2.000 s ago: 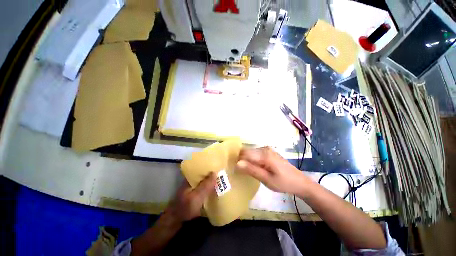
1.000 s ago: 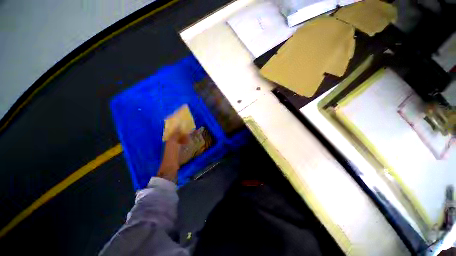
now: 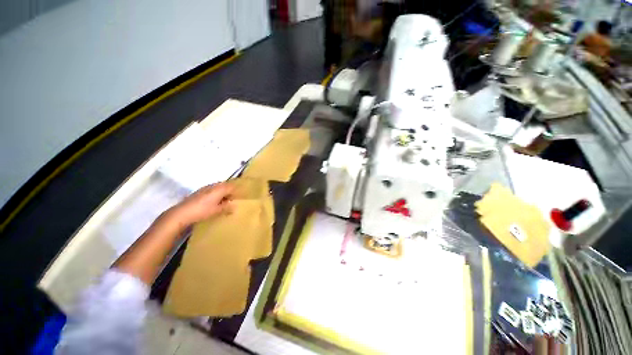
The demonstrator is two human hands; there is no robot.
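My left hand [image 3: 208, 202] is at the upper end of the larger tan pieces [image 3: 216, 267], left of the machine. Its fingers are closed on the edge of a tan piece; the fingertips are partly hidden. A small skin-toned blur at the bottom right edge, below the black-and-white labels [image 3: 530, 317], may be my right fingertips; any grip is not visible. The brass-coloured clamp [image 3: 382, 245] is under the machine head [image 3: 405, 201], over the white template [image 3: 367, 291].
Another tan piece [image 3: 281, 154] lies behind the stack. A labelled tan piece [image 3: 514, 225] and a red-based thread spool [image 3: 569, 215] are right of the head. The strip bundle [image 3: 599, 305] is at far right. A white packet [image 3: 201, 149] lies at left. A person [image 3: 597, 43] is far back.
The view has swung from the floor crate back to the machine. My left hand has moved from the blue crate to the larger tan pieces; the small tan piece it held is out of view.
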